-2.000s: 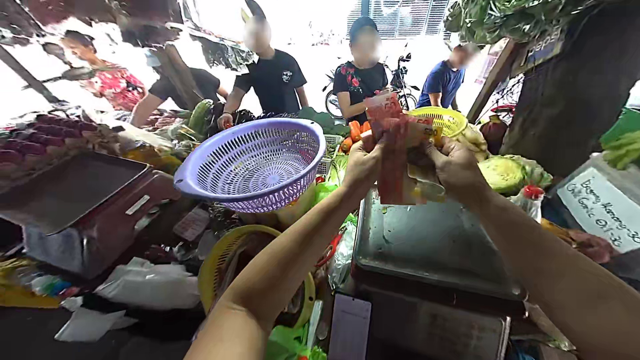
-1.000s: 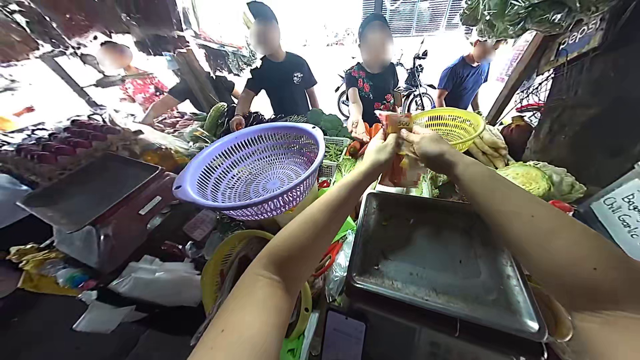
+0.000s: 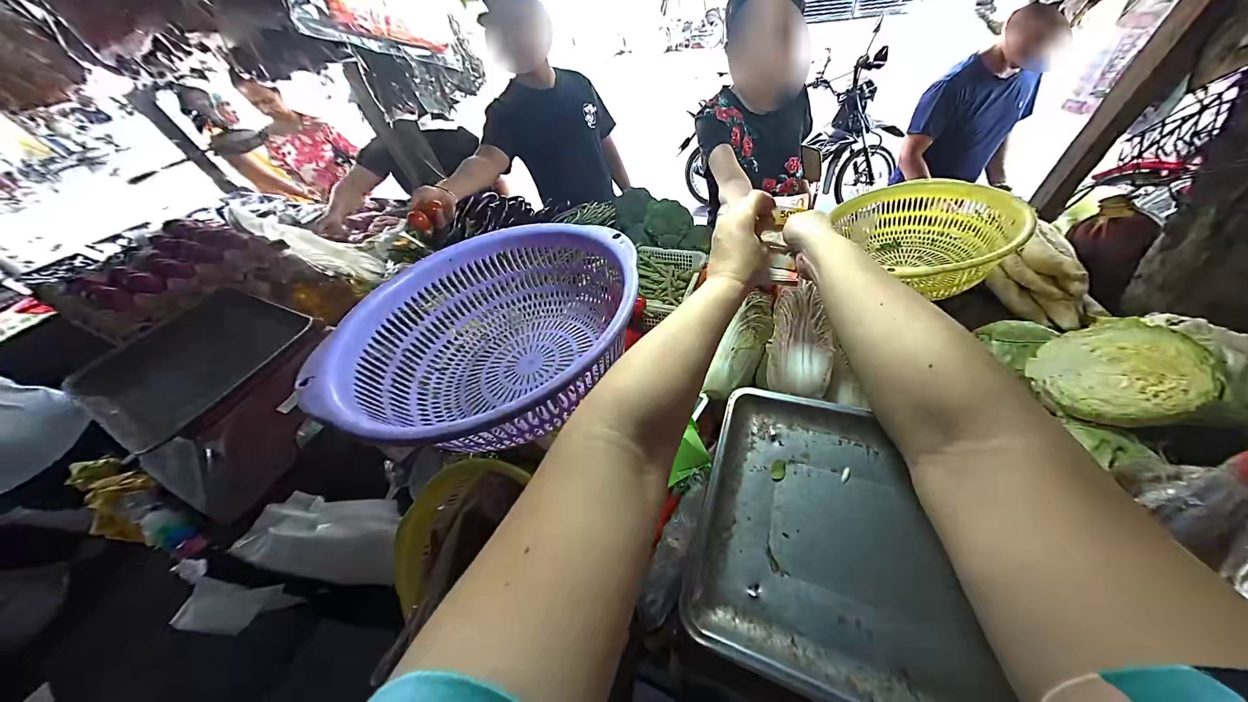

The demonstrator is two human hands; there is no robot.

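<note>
Both my arms stretch forward over the stall. My left hand (image 3: 741, 239) is closed on banknotes (image 3: 792, 207), orange and reddish, whose edges show between the hands. Beside it, my right hand (image 3: 807, 234) is at the same notes; its fingers are mostly hidden, so its grip cannot be told. A person in a black flowered shirt (image 3: 749, 132) stands just beyond, with an arm reaching toward my hands. Under my forearms lies a metal scale tray (image 3: 848, 546) with small scraps on it. A purple plastic basket (image 3: 487, 341) is left of my arms, a yellow plastic basket (image 3: 931, 234) to the right.
Napa cabbages (image 3: 799, 341) lie beyond the tray, a cut cabbage (image 3: 1121, 370) to its right. Broccoli (image 3: 663, 216) and eggplants (image 3: 492, 210) line the far side. A second scale tray (image 3: 195, 366) stands left. Another person (image 3: 546, 132) holds tomatoes. A wooden post (image 3: 1121, 107) rises at right.
My hands, which held the banknotes fanned and raised two seconds ago, are now lower and farther forward. The person in the flowered shirt now reaches an arm toward them.
</note>
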